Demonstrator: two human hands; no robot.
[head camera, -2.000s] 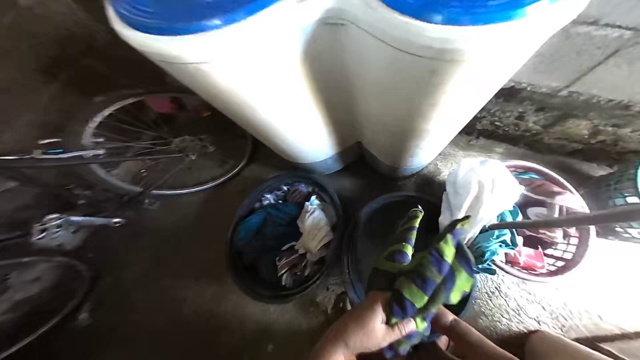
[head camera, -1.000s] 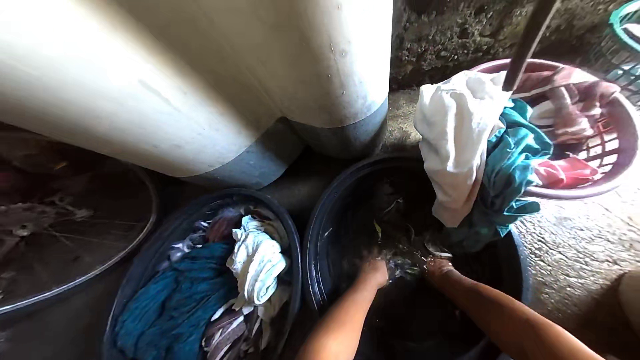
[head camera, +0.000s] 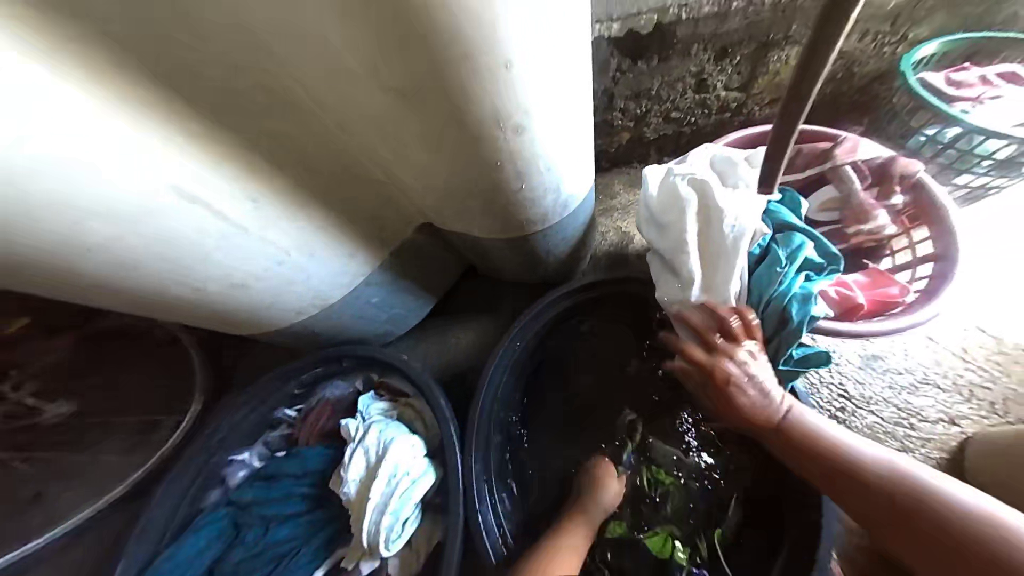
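Observation:
A black tub (head camera: 512, 376) of dark water stands at the bottom centre, with a green-patterned dark cloth (head camera: 660, 544) mostly under the surface. Low in the tub, my left hand (head camera: 600, 486) is closed on part of that cloth at the water. My right hand (head camera: 724, 364) is raised over the tub's right side, wet, its spread fingers against or just in front of the lower end of a white cloth (head camera: 700, 224). Beside the white cloth a teal cloth (head camera: 792, 272) hangs over the tub's right rim.
Left of the tub stands a second black tub (head camera: 448, 424) with blue, white and dark clothes. A pink basket (head camera: 948, 240) of clothes and a green basket (head camera: 912, 76) are at the right. A wooden handle (head camera: 808, 88) slants above. Large white containers (head camera: 320, 144) stand behind; a bicycle wheel (head camera: 188, 400) is at left.
Two seconds ago both hands held the green-patterned cloth above the tub; now it lies in the water. Since one second ago my right hand has risen to the white cloth. The view has moved closer.

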